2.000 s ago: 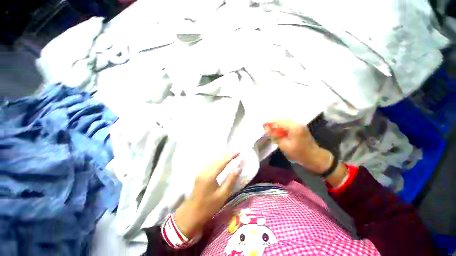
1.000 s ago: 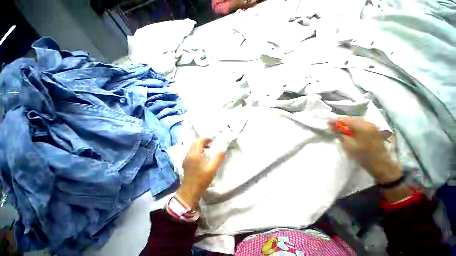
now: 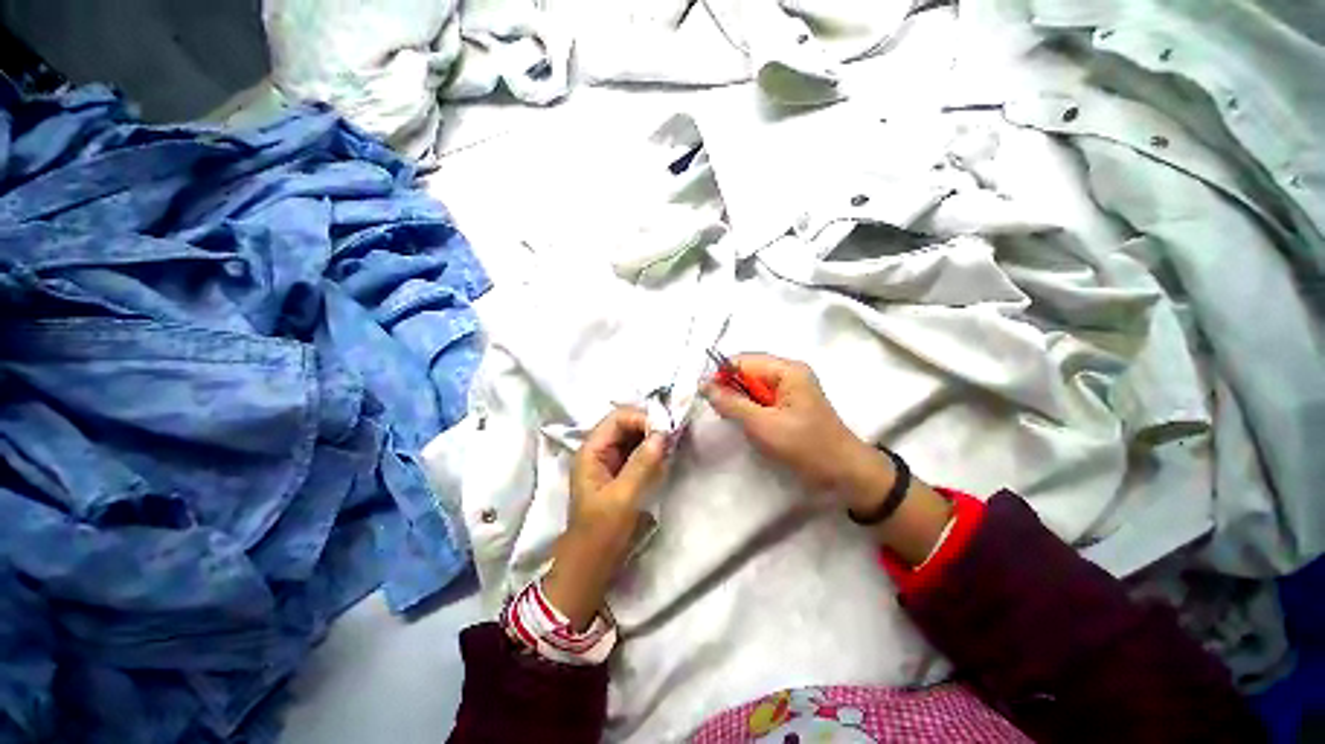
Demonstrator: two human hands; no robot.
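A pale garment [image 3: 785,538] is spread in front of me, down to my apron. My left hand [image 3: 618,472] pinches a small folded edge of it between thumb and fingers. My right hand [image 3: 785,422] is shut on thread snips [image 3: 746,384] with an orange-red handle. Their thin dark points face up and left, just right of the pinched edge. The hands are close together but apart. Whether a thread lies between the points is too small to tell.
Blue garments [image 3: 189,393] lie heaped at the left. More pale garments [image 3: 1235,276] with dark buttons lie layered at the right, and others lie at the far side. A strip of white table [image 3: 371,676] shows at lower left. A blue crate edge [image 3: 1301,640] shows at lower right.
My right hand has moved left with the snips, close to my left hand. My left hand now pinches a garment edge. The cloth at my front lies lower and closer over the apron.
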